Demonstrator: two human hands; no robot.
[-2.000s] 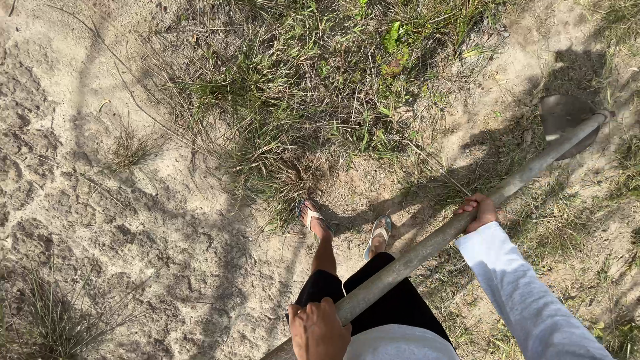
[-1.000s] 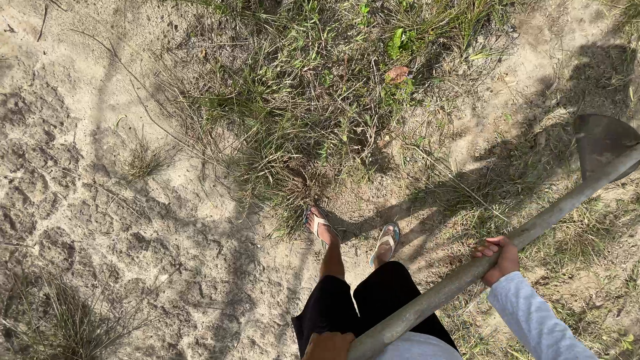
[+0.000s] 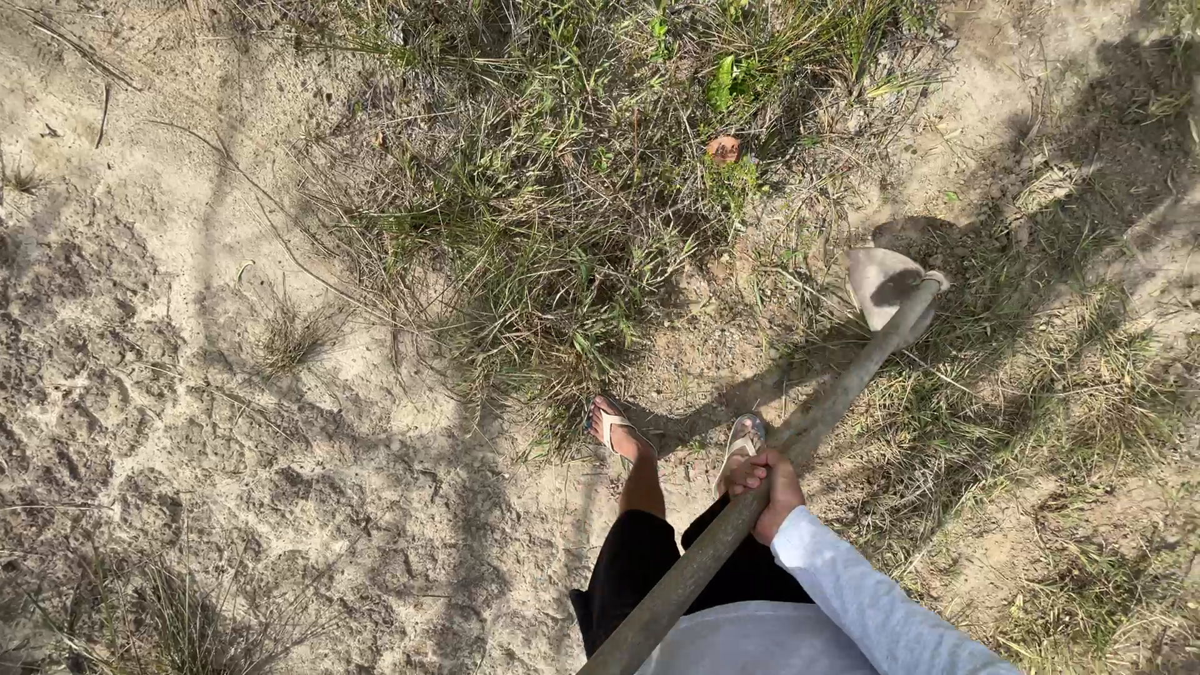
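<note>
A hoe with a long wooden handle crosses the lower right part of the head view, slanting up to the right. Its metal blade is at the upper end, over sandy ground beside the grass; whether it touches the soil I cannot tell. My right hand, in a light grey sleeve, is closed around the middle of the handle. The near end of the handle runs out of the bottom edge, and my left hand is not in view.
A patch of tangled grass spreads ahead of my feet, which wear flip-flops. A brown dry leaf lies in it. Rough sandy soil is at the left, with small tufts; more grass grows at the right.
The hoe blade has come from the right edge inward, nearer the grass patch. My right hand has moved down and left with the handle. My left hand has gone out of view.
</note>
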